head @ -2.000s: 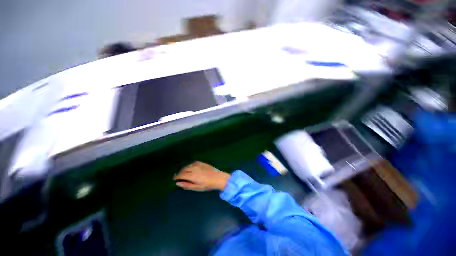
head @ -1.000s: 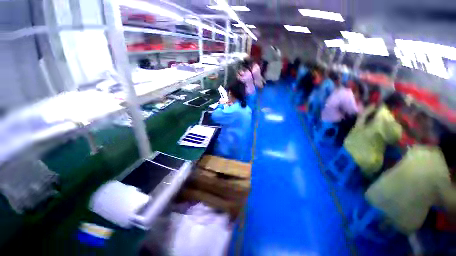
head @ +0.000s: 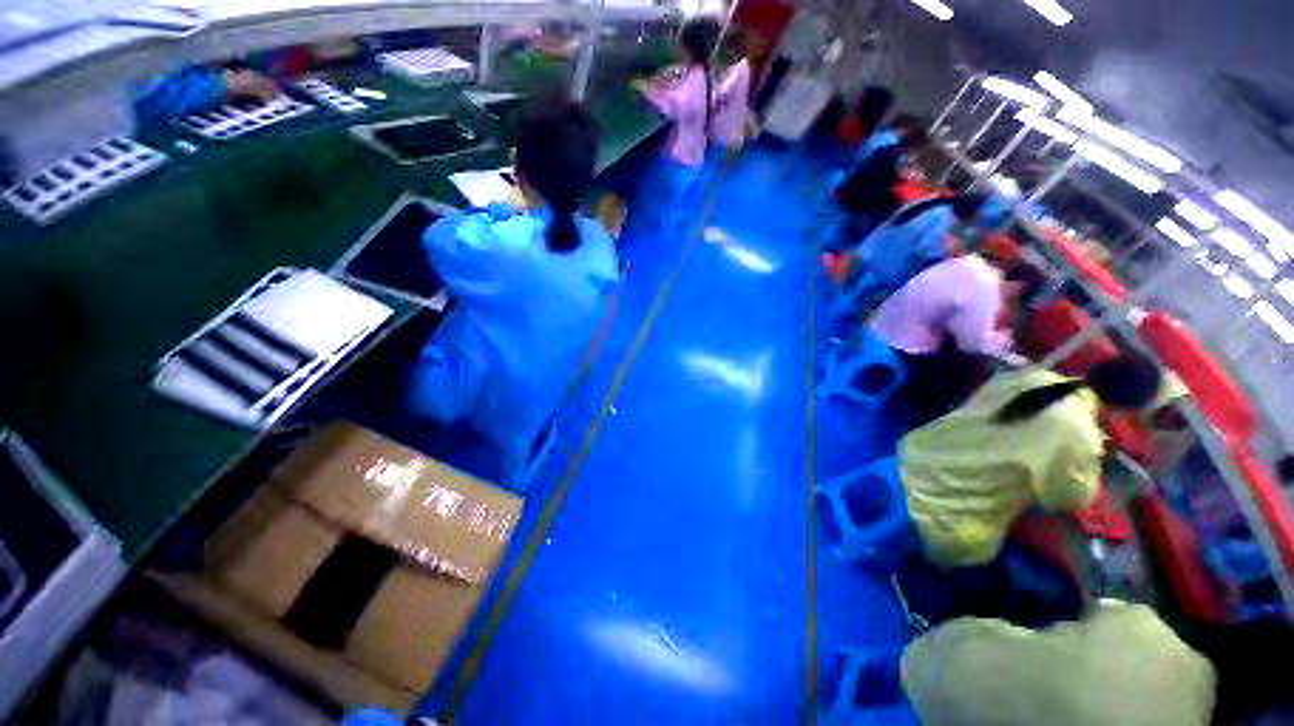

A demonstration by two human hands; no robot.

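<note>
Neither of my hands is clearly in view; only a small blue patch shows at the bottom edge, and I cannot tell what it is. Nearest on the green bench (head: pixel 135 362) lies a strip film sheet (head: pixel 270 348), white with several black bars. A black panel with a white border (head: pixel 43 532) is cut off by the left edge. Another black panel (head: pixel 397 253) lies beyond the strip film sheet, beside a seated worker.
An open cardboard box (head: pixel 376 546) stands beside the bench at lower left. A worker in blue (head: pixel 518 305) sits at the bench. The blue floor aisle (head: pixel 681 468) runs ahead. Workers in yellow (head: pixel 993 461) and pink, with blue stools (head: pixel 863 508), line the right side.
The view has swung right and moved toward the aisle. The box, strip film sheet and blue-clad worker appear larger and farther left. My hand, visible two seconds ago, is out of view.
</note>
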